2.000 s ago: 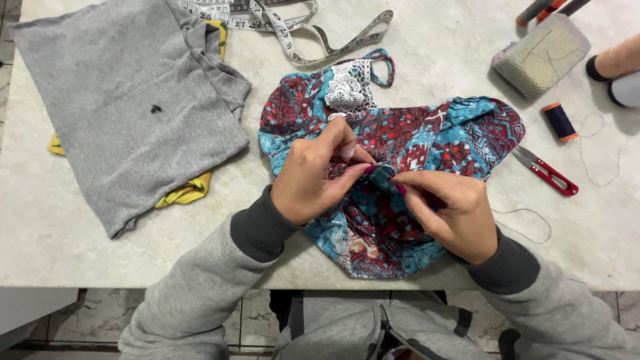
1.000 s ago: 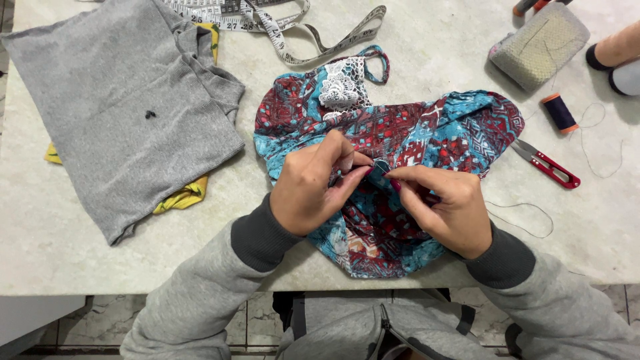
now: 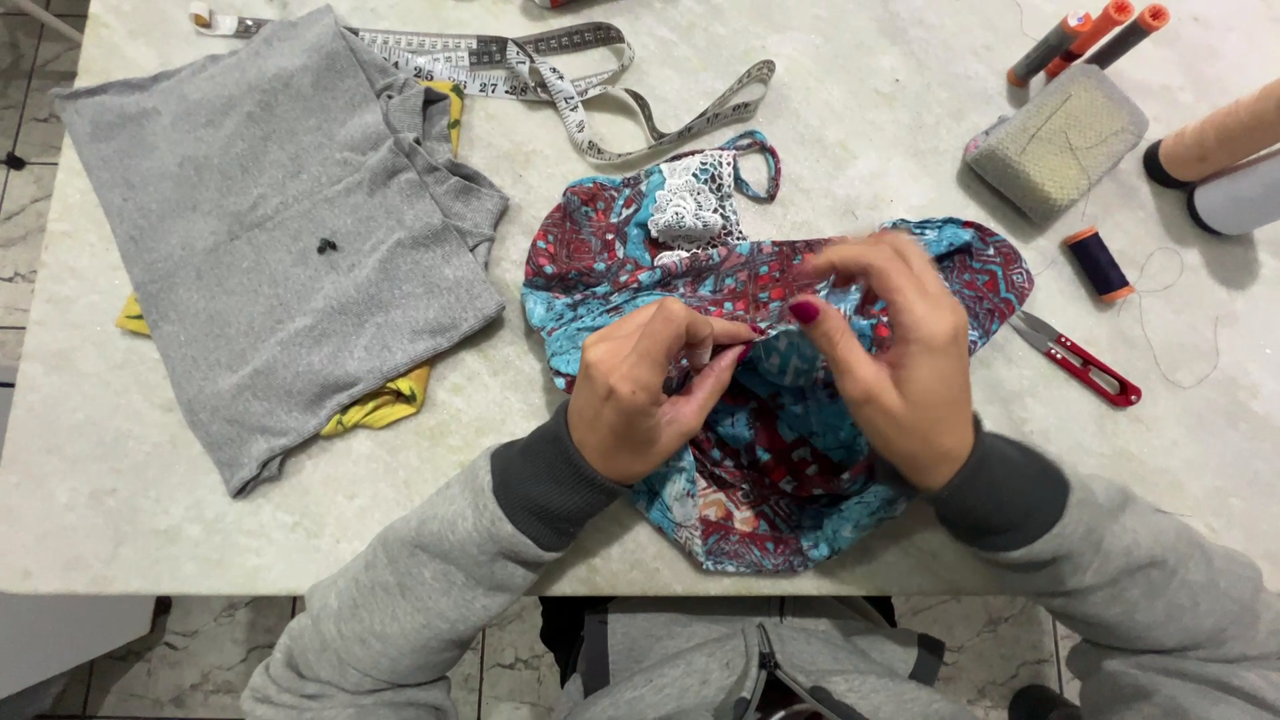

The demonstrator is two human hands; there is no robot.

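Observation:
A blue and red patterned garment (image 3: 790,500) with white lace (image 3: 695,205) and a small fabric loop lies bunched on the table before me. My left hand (image 3: 655,390) pinches an edge of its cloth between thumb and forefinger. Just right of that pinch, my right hand (image 3: 890,350) is raised over the cloth, thumb and fingers spread and partly blurred. No needle can be made out at its fingertips. Red thread snips (image 3: 1090,370) lie by the garment's right side, near a spool of dark thread (image 3: 1098,265) with a loose, curling end.
A folded grey cloth (image 3: 280,240) lies over yellow fabric (image 3: 385,400) at left. Behind the garment curls a measuring tape (image 3: 575,110). A pincushion block (image 3: 1058,143), orange-ended spools (image 3: 1110,40) and large thread cones (image 3: 1225,140) stand at upper right. The table's front edge runs below my wrists.
My right hand has come away from the pinched cloth, and its fingers have opened. My left hand keeps its pinch on the garment's edge.

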